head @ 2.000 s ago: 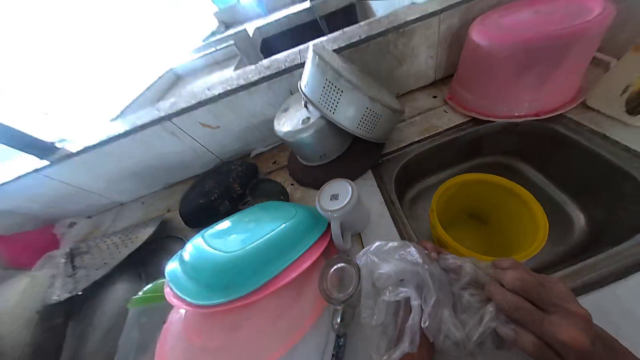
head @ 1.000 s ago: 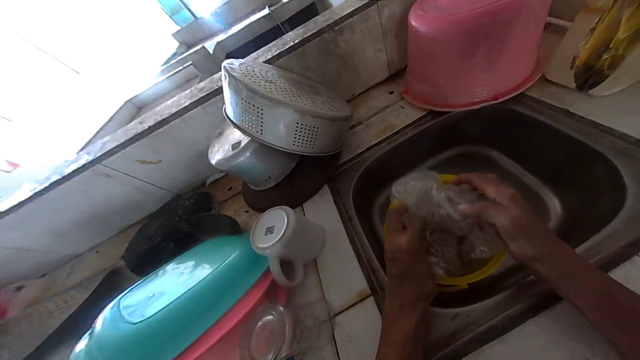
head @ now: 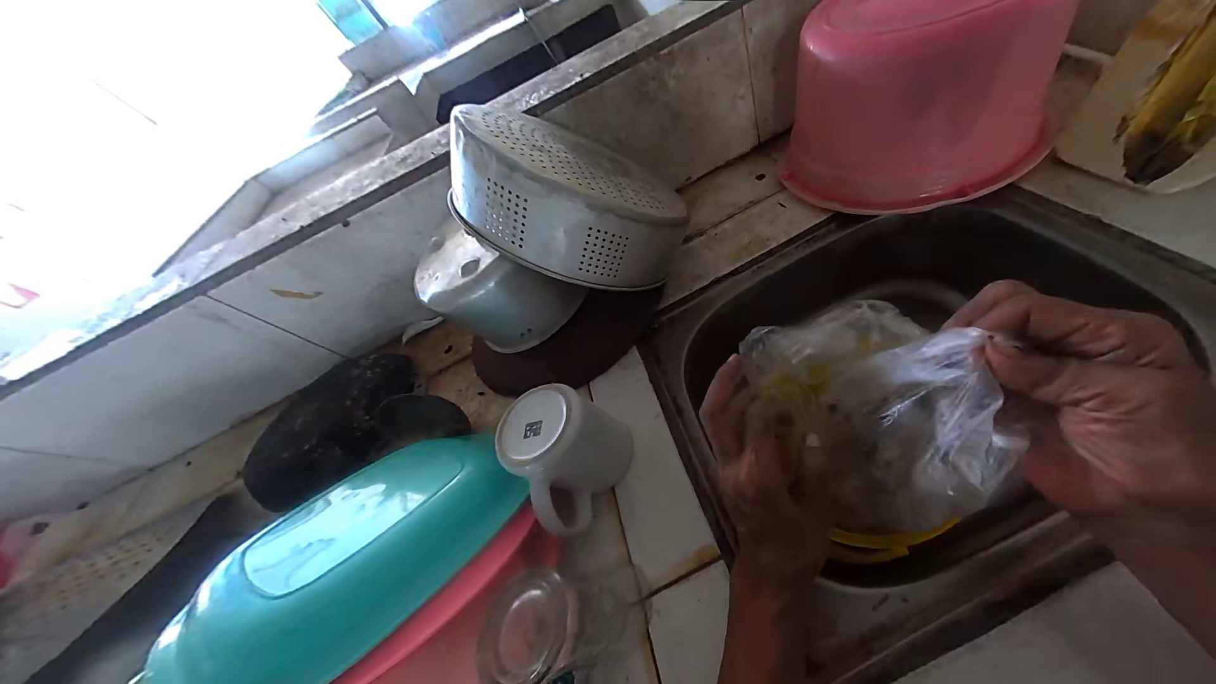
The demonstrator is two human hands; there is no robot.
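A clear plastic bag (head: 893,418) is held between both hands over the metal sink (head: 698,380); what it contains cannot be made out. My left hand (head: 769,475) supports the bag's left side from below, fingers curled round it. With thumb and fingers, my right hand (head: 1092,389) pinches the bag's upper right edge. Beneath the bag, the yellow plastic basin (head: 883,546) in the sink is mostly hidden, with its lower rim showing.
An upturned pink tub (head: 921,104) stands behind the sink. To the left are a metal strainer (head: 570,199) on a metal pot (head: 503,294), a white mug (head: 570,446), a clear glass (head: 527,622) and a teal plastic basin (head: 351,541). Bananas (head: 1173,104) lie at the upper right.
Both hands have carried the bag from the counter beside the sink to above the yellow basin. My right hand has since moved to the right, stretching the bag's edge. The view has shifted right.
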